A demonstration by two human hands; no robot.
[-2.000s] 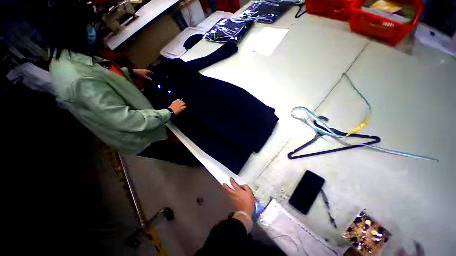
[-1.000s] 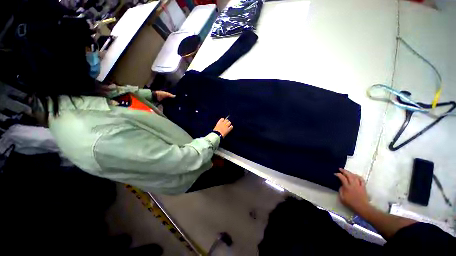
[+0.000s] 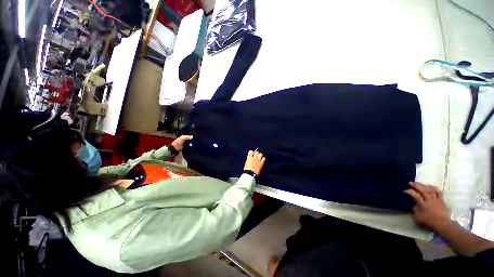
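The dark coat (image 3: 330, 140) lies flat across the white table, hem to the right, with one sleeve stretched out at upper left and shiny dots on its upper part. My right hand (image 3: 430, 205) is bare, with its fingertips on the hem's lower corner by the table edge. The fingers look apart and do not visibly grip the cloth. A small patch of skin (image 3: 273, 265) shows at the bottom edge beside black clothing; it may be my left hand, but it is mostly cut off.
A masked person in a pale green jacket (image 3: 157, 222) touches the coat's upper part with both hands. Plastic-wrapped dark garments (image 3: 230, 24) lie at the table's far left. A black hanger (image 3: 474, 116) and pale blue tape (image 3: 452, 73) are at right.
The view has swung left. My right hand has gone from the bare table edge to the coat's hem corner. The other person's hands stay on the coat.
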